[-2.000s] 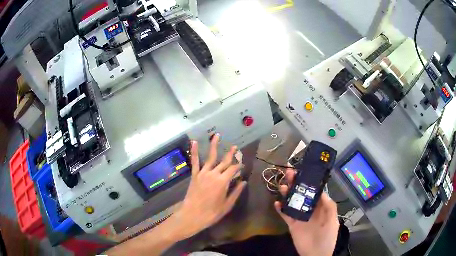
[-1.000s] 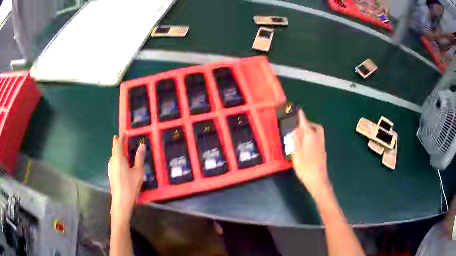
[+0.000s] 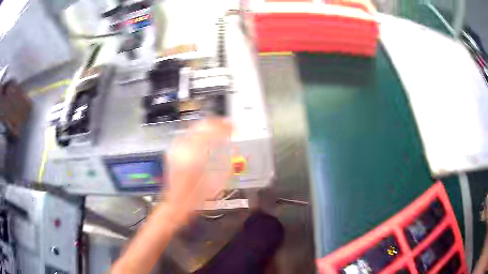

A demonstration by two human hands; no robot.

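Observation:
My left hand [image 3: 198, 152] is strongly blurred over the front of a grey-white machine [image 3: 251, 115], just below its right nest. Its fingers cannot be made out, nor whether it holds anything. The right nest holds a dark phone [image 3: 163, 88] beside a white clamp. The left nest holds another dark phone [image 3: 80, 112]. A red tray [image 3: 369, 241] with dark phones in its pockets is cut off at the lower right. My right hand cannot be made out in the picture.
A red tray stack [image 3: 315, 32] stands on the green bench [image 3: 353, 144] at the top. A white board [image 3: 439, 96] lies at the right. The machine has a touch screen [image 3: 134, 174] and red emergency stop [image 3: 238, 164]. Another machine [image 3: 48, 230] is lower left. A skin-coloured sliver shows at the right edge.
The view has swung left from the bench to the machine. My left hand has left the red tray and is over the machine. My right hand, last at the tray's right end, has dropped from view.

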